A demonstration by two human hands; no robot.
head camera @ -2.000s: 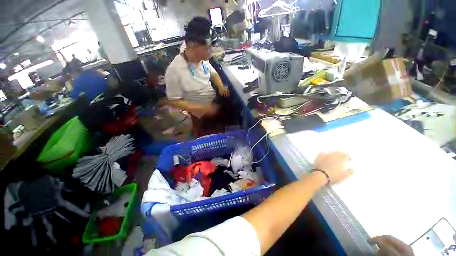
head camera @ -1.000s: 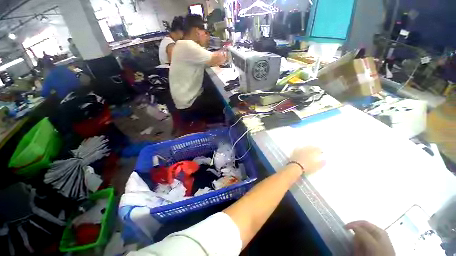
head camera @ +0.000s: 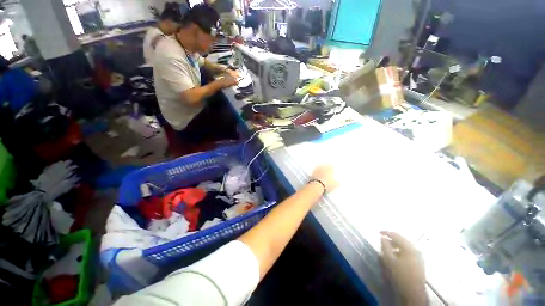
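Note:
My left hand point(head camera: 330, 174) lies on the white sewing table point(head camera: 382, 173), just inside its near edge, with a dark band at the wrist. Glare washes out its fingers, so I cannot tell whether it holds anything. My right hand point(head camera: 404, 260) is nearer me at the same edge, blurred, with fingers partly bent and apart and nothing visible in it. The blue plastic basket point(head camera: 206, 240) stands beside the table under my left arm. Red cloth point(head camera: 190, 202), dark cloth and white scraps lie in it.
A grey fan-grilled unit point(head camera: 276, 75), tangled cords and a cardboard box point(head camera: 388, 86) are farther up the table. Part of a sewing machine point(head camera: 508, 218) shows at right. A person point(head camera: 179, 75) stands beyond the basket. A green basket point(head camera: 85, 263) and fanned grey-white bundle point(head camera: 42, 200) lie at left.
The view has swung right, bringing in the sewing machine. The neighbouring person, seated before, now stands at the table. My left hand stays on the table; my right hand shows more fully.

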